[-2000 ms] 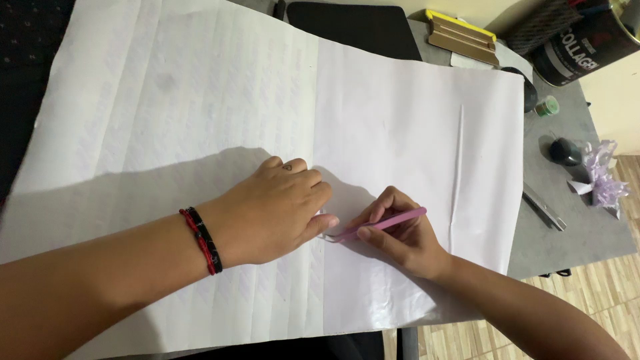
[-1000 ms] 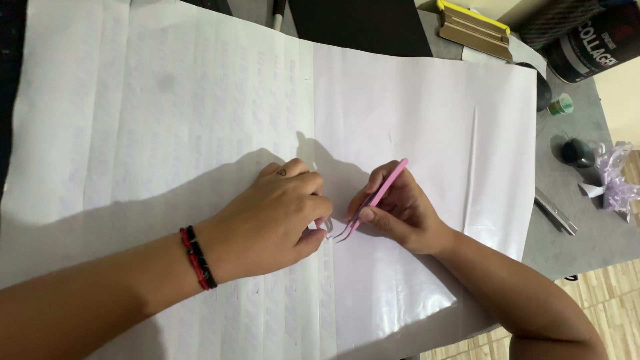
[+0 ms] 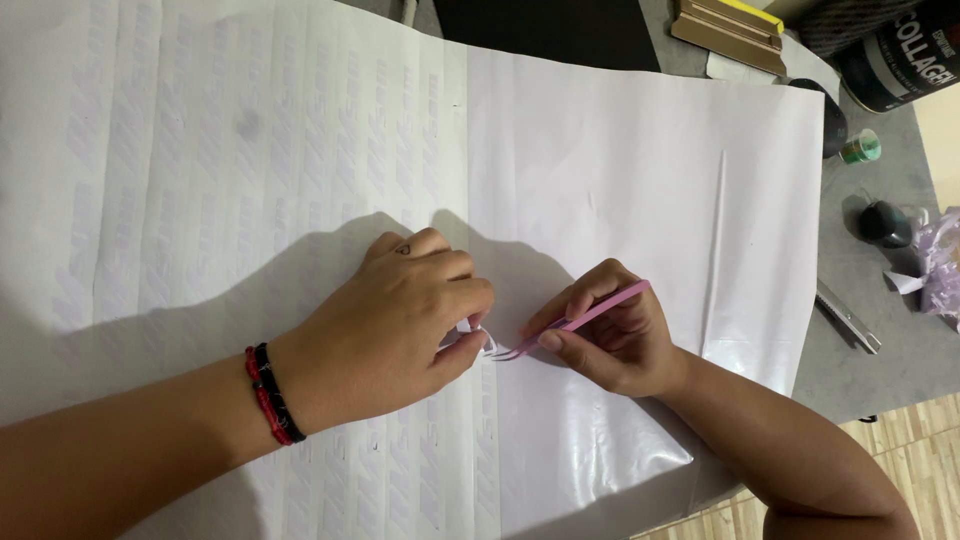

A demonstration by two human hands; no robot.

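A large white vinyl sheet (image 3: 600,180) lies over a grey table, its left part marked with rows of faint lettering. My left hand (image 3: 397,322), with a red and black bracelet at the wrist, pinches a small curled white strip (image 3: 487,341) between thumb and forefinger, low over the lettered part. Pink tweezers with curved metal tips (image 3: 604,306) are in my right hand (image 3: 611,330), just right of my left. The tips lie beside the strip; whether they touch it I cannot tell. My fingers partly hide the strip.
On the grey table (image 3: 862,382) at the right lie a utility knife (image 3: 847,319), a small green-filled container (image 3: 860,146), a dark rounded object (image 3: 885,224) and a lilac ribbon bow (image 3: 937,262). A black tub (image 3: 896,64) and a yellow-edged brown object (image 3: 727,34) stand farther back.
The tweezers have swung from steeply upright a second ago to a lower slant, and their tips now lie beside the strip. My left hand has stayed pinched near the same spot.
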